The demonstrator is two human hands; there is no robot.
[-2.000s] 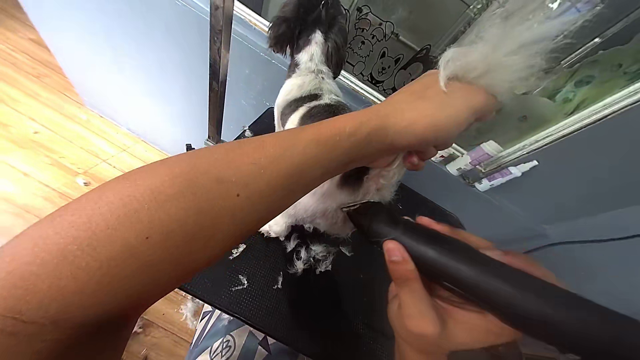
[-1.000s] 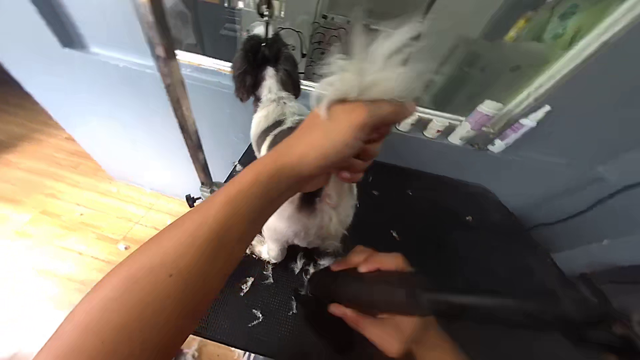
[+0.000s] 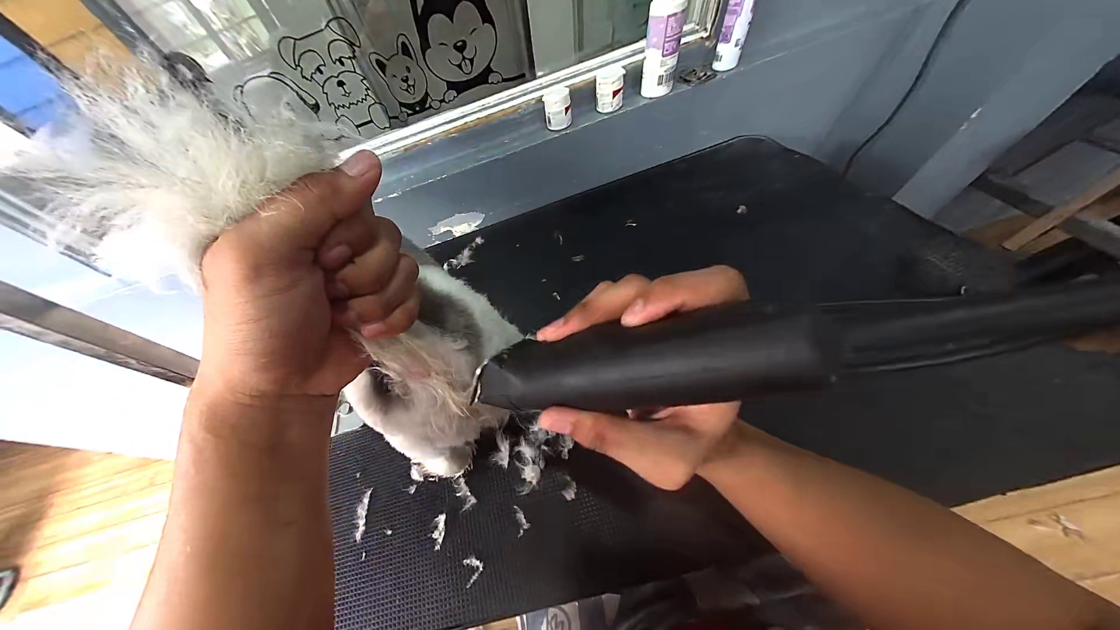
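A dog (image 3: pixel 429 376) with short white and grey fur is on a black grooming table (image 3: pixel 560 227); its head is hidden behind my arm and hand. My left hand (image 3: pixel 306 262) is closed around the dog's tail, and the long white tail hair (image 3: pixel 184 166) fans out above the fist. In my right hand (image 3: pixel 656 437) is a thick black clipper (image 3: pixel 656 359) with a hose or attachment running off to the right. The clipper's front end touches the dog's rear, just below the tail. Cut fur (image 3: pixel 529 455) lies on the table beside the dog.
Behind the table, small white jars (image 3: pixel 557 108) and bottles (image 3: pixel 663 48) stand on a window ledge (image 3: pixel 490 118). A metal post (image 3: pixel 96 332) crosses the left side. A dark cable (image 3: pixel 910 87) hangs on the wall, and a wooden frame (image 3: pixel 1063 210) stands at the right.
The view has swung markedly. The clipper, below the dog's rear and blurred one second ago, now touches the rear. My left hand keeps its grip on the tail; the dog's head no longer shows.
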